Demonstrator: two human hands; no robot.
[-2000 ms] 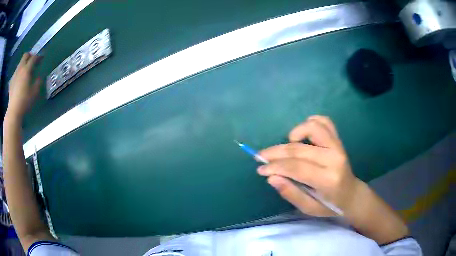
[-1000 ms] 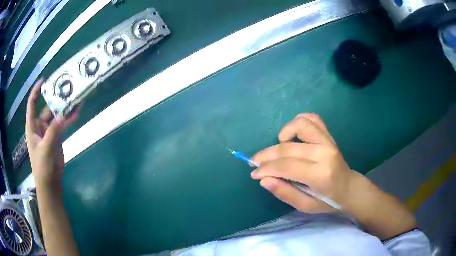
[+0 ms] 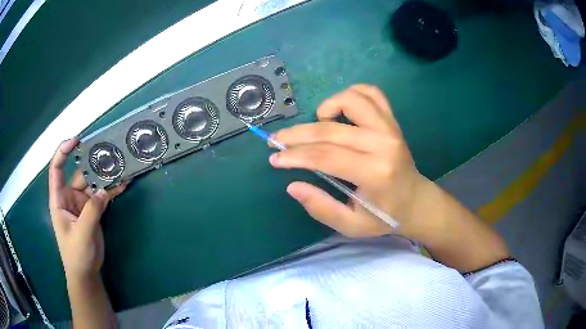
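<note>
My left hand (image 3: 80, 212) grips the left end of a long grey metal plate (image 3: 172, 149) and holds it slanted, right end higher, over the green surface. Several shiny ribbed speaker discs (image 3: 196, 119) sit in a row in its round openings. My right hand (image 3: 366, 160) holds a thin pick tool (image 3: 350, 193) like a pen, with a clear shaft and blue collar. Its tip is at the plate's lower long edge, just below the rightmost disc; whether it touches cannot be told. Faint thin strands show along that edge.
A black round pad (image 3: 424, 30) lies on the green surface (image 3: 212, 250) at the upper right. A white and light-blue cloth-like bundle (image 3: 561, 29) is at the far right. A silver strip (image 3: 122, 77) curves behind the plate. Grey floor with a yellow line is at right.
My left hand has brought the plate from beyond the silver strip to in front of me, its darker face with the discs now showing. My right hand's tool tip has moved up-left to the plate edge.
</note>
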